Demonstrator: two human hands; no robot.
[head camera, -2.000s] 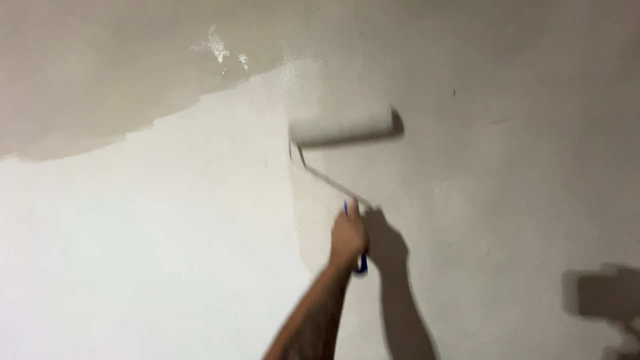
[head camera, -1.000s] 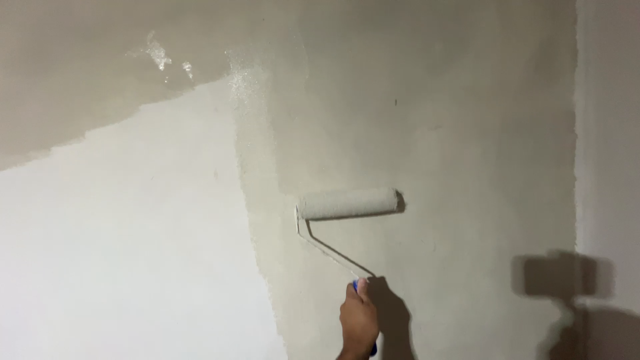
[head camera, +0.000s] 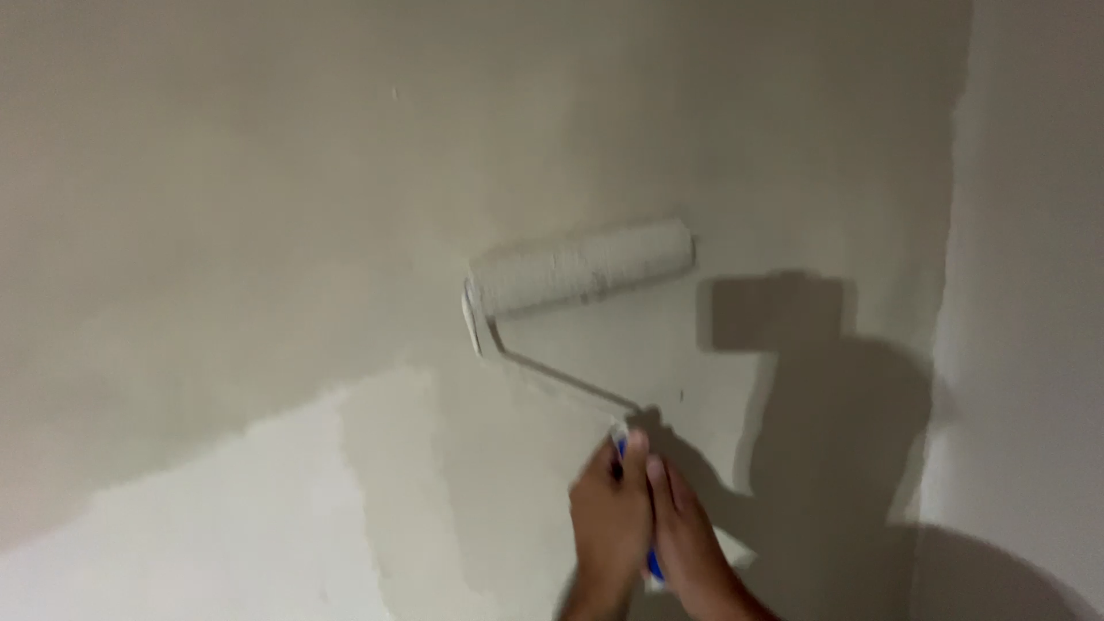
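A paint roller with a pale, paint-coated sleeve lies against the wall, tilted slightly up to the right. Its thin wire frame bends from the sleeve's left end down to a blue handle. My left hand is closed around that handle from the left. Against the handle's right side, my right hand is wrapped too, beside the left one. Both forearms come from the bottom edge. Parts of the grip are hidden behind the fingers.
The wall is beige-grey, with a white area at lower left. An adjoining wall meets it at a corner on the right. Dark shadows fall near the corner.
A second hand has joined the one on the handle; the earlier frames show only one. The roller is now higher on the wall. The view has shifted upward.
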